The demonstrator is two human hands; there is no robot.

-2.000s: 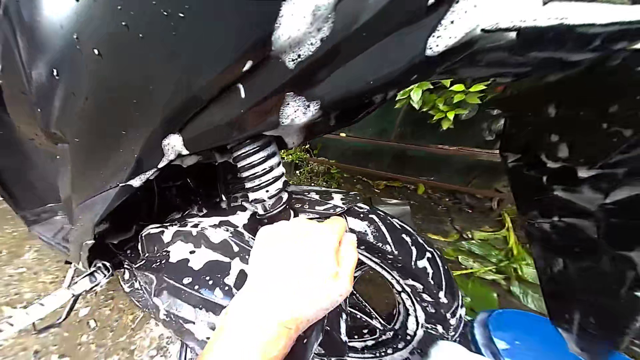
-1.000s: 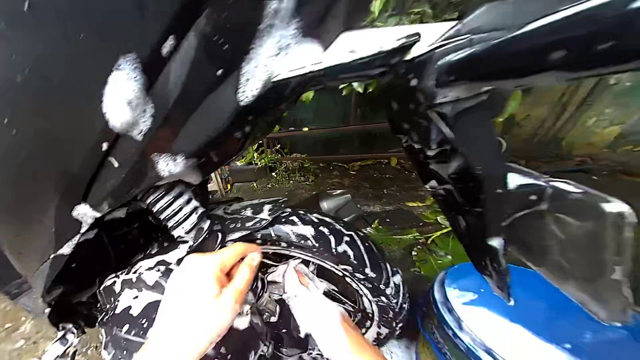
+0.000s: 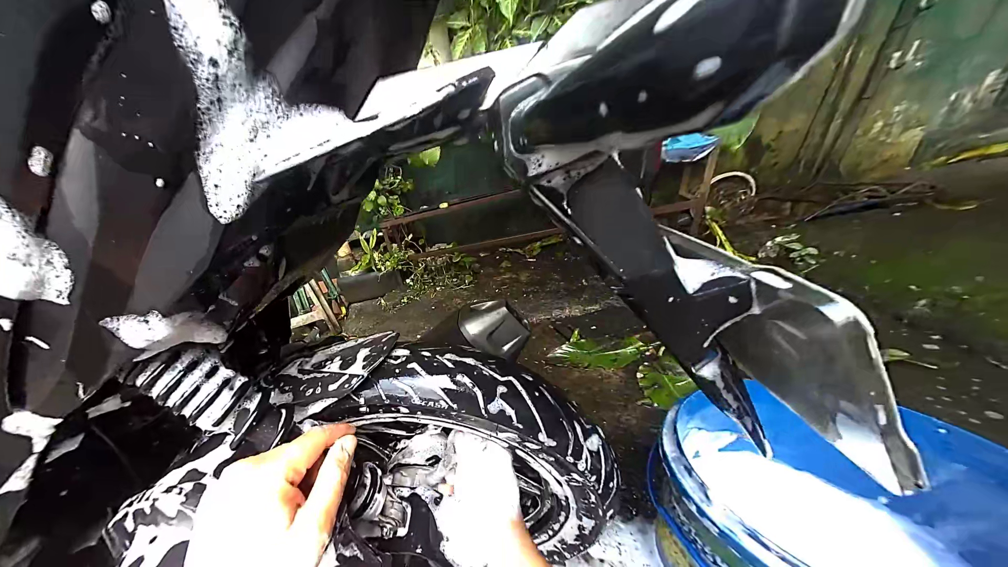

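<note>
A soapy black rear tyre [image 3: 504, 394] of a motor scooter lies low in the middle, with its wheel rim [image 3: 551, 488] facing me. My left hand [image 3: 276, 496] is at the near left edge of the wheel, thumb and forefinger apart, and I see nothing between them. Covered in white foam, my right hand [image 3: 480, 496] is inside the rim beside the hub [image 3: 386, 496]; foam hides whether it holds something. Left of the tyre is a foamy shock absorber spring [image 3: 197, 386]. Black body panels [image 3: 157, 197] with suds rise above my hands.
A blue drum [image 3: 669, 472] with suds on its top stands at the lower right. Over it hangs the rear mudguard [image 3: 803, 346]. The exhaust muffler [image 3: 494, 327] shows behind the tyre. Plants [image 3: 386, 252] and a green wall [image 3: 945, 94] are further back.
Two seconds ago one hand was seen on the wheel; now both are there. The right hand stays inside the rim since one second ago. The view has shifted right, showing more mudguard and drum.
</note>
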